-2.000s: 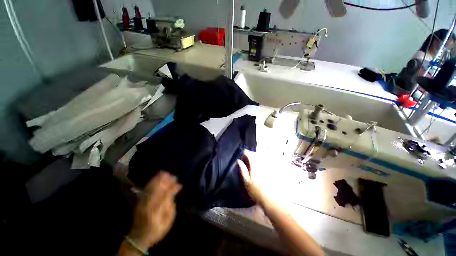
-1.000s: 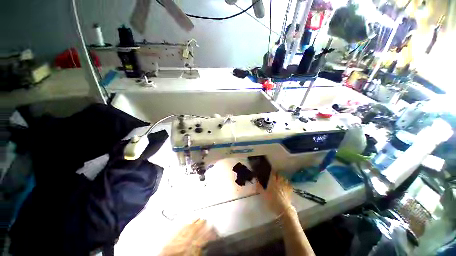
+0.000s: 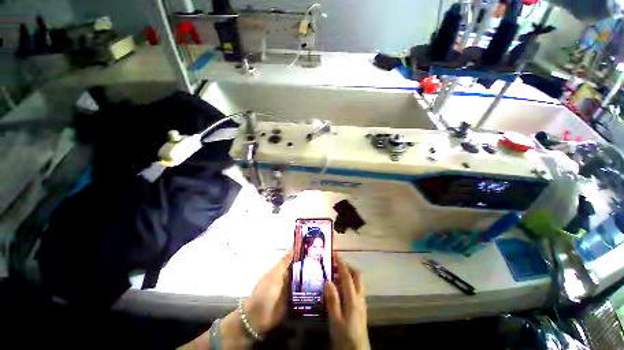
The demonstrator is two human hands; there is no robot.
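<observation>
A smartphone [image 3: 312, 266] with a lit screen showing a picture of a person is held upright over the front edge of the machine table. My left hand [image 3: 265, 301] grips its left side; a beaded bracelet is on the wrist. My right hand [image 3: 347, 307] holds its right side, with the thumb at the lower right of the screen. A small dark fabric scrap [image 3: 348, 217] lies just behind the phone. The sewing machine [image 3: 356, 161] stands behind it, with its needle area [image 3: 274, 198] left of the phone.
Dark garment pieces [image 3: 171, 212] are heaped at the left, under a cream work lamp [image 3: 179, 149]. Thread snips [image 3: 449, 276], a teal-blue item [image 3: 448, 241] and a blue tray [image 3: 523, 260] lie at the right. A red dish [image 3: 516, 144] sits on the machine. Pale cut pieces [image 3: 34, 167] are far left.
The phone has been picked up from the machine bed and its screen is now lit. Both hands have come together around it. The view has swung right from the dark cloth, then slightly back left.
</observation>
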